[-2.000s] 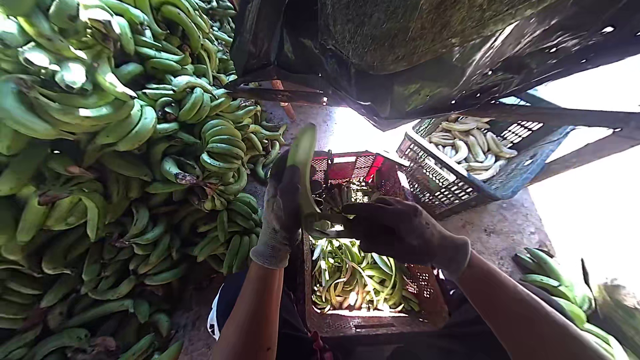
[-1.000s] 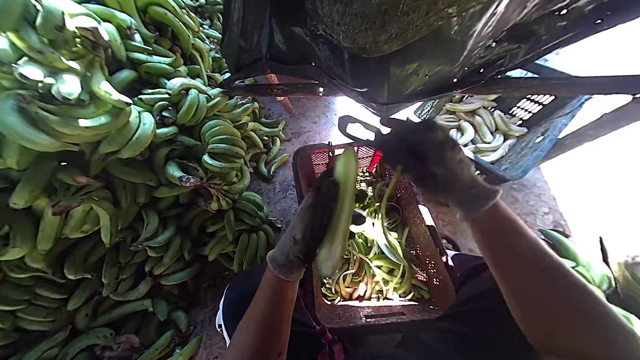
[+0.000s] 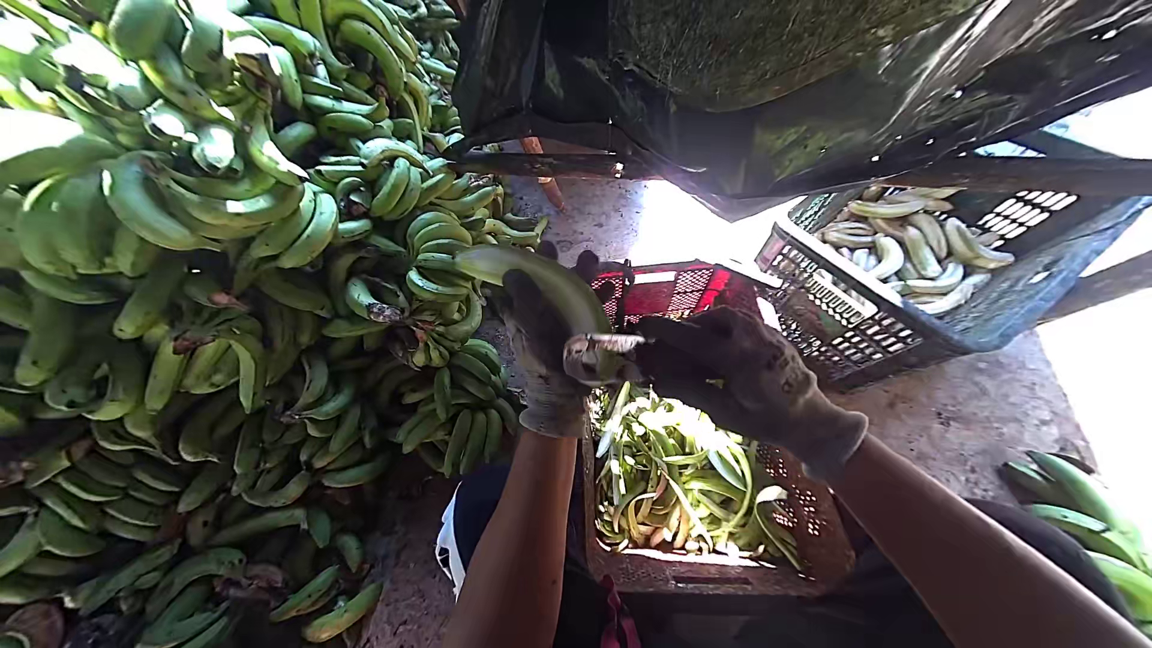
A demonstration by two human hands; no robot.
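My gloved left hand (image 3: 544,342) grips a green plantain (image 3: 540,279), tilted with one end up and to the left. My gloved right hand (image 3: 738,369) is closed on a small knife (image 3: 607,343), whose blade lies against the lower end of the plantain. The knife's handle is hidden in the glove. Below both hands stands a red plastic crate (image 3: 720,585) holding many green peels (image 3: 675,477).
A large heap of green plantain bunches (image 3: 225,360) fills the left side. At the right, a dark plastic crate (image 3: 855,306) holds peeled plantains (image 3: 927,243). A table covered in black plastic (image 3: 720,135) stands ahead. More green plantains (image 3: 1080,513) lie at the lower right.
The plantain was upright beside the right hand a second ago; now it is tilted to the left. My right hand has come back down to its lower end.
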